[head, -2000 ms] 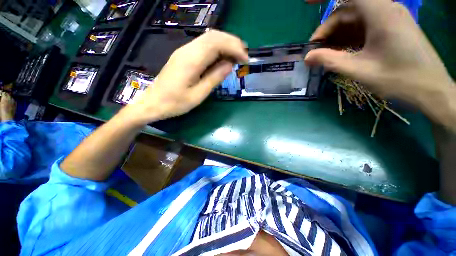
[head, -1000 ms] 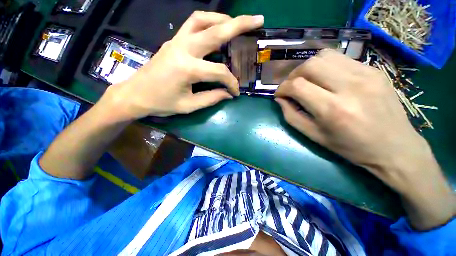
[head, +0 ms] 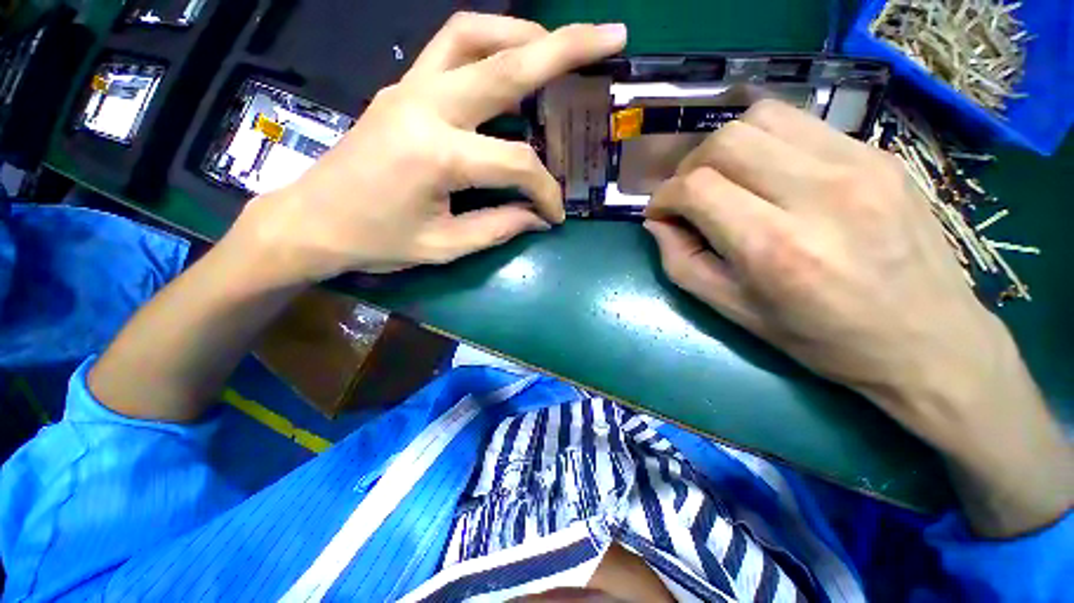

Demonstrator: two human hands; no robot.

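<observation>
An open phone mid-frame [head: 577,130] lies lengthwise on the green mat, silver-white inside, with an orange flex tab near its left end. My left hand [head: 406,177] holds its left end, index finger at the far edge and thumb at the near left corner. My right hand [head: 813,253] reaches over its right part, with thumb and fingers brought together at the near long edge. The hand covers much of the frame's near right side. Whether the right fingertips hold a thin part is hidden.
A blue bin [head: 1048,118] of tan strips stands at the far right. Loose strips [head: 960,212] lie beside the frame's right end. A black tray [head: 342,59] with phone frames is at the left. The mat's near edge runs below my hands.
Earlier my right hand was raised at the frame's right end; it then came down to the near edge. Over the last second both hands have barely moved.
</observation>
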